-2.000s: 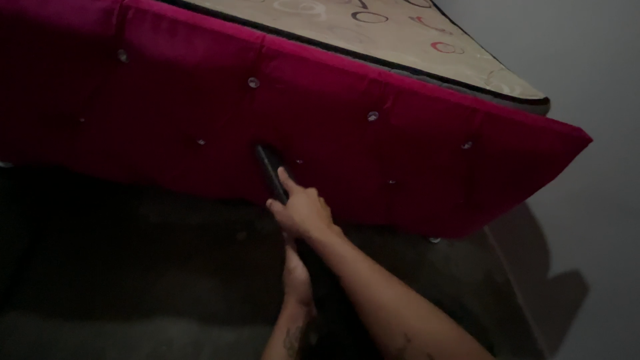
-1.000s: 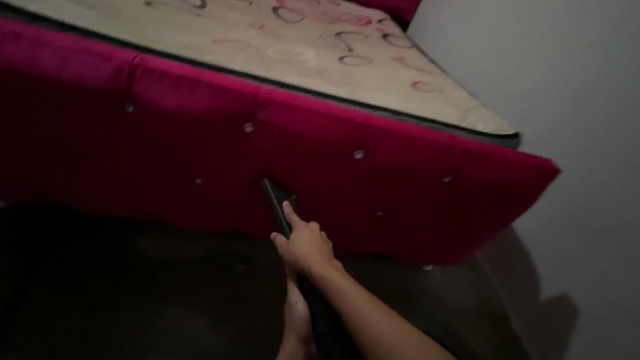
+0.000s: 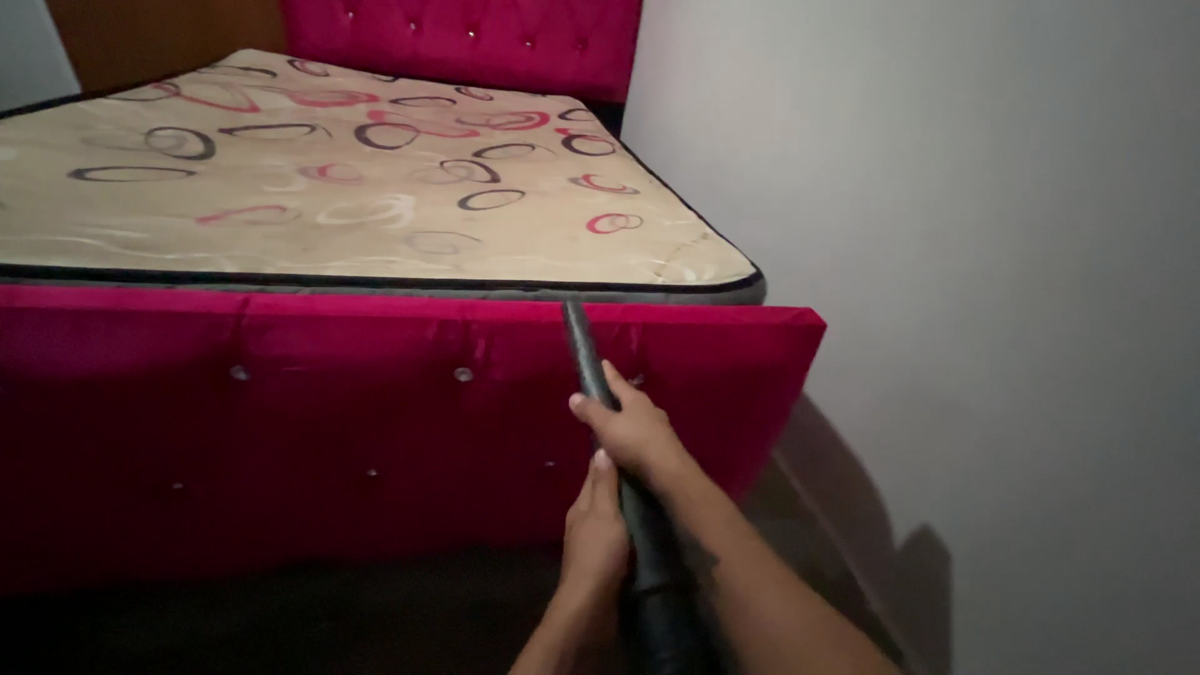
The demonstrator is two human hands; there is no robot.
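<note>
Both my hands hold a black tube [image 3: 647, 525], which looks like a vacuum cleaner's nozzle and hose. My right hand [image 3: 633, 422] wraps around its upper part. Just below, my left hand [image 3: 596, 525] grips it from the left side. The narrow tip reaches up to the top edge of the bed's pink upholstered footboard [image 3: 375, 412]; whether it touches the fabric I cannot tell. Shiny buttons dot the footboard. Behind it lies a cream mattress [image 3: 328, 225] with ring patterns and dark piping.
A pink buttoned headboard [image 3: 469, 37] stands at the far end, beside a brown wooden panel [image 3: 178, 37]. A pale wall [image 3: 919, 234] runs along the right side of the bed. Dark floor [image 3: 281, 619] lies below the footboard.
The tube's tip, on the footboard's front face before, is now up at its top edge, with both hands still on the tube. The view has tilted up, showing the headboard.
</note>
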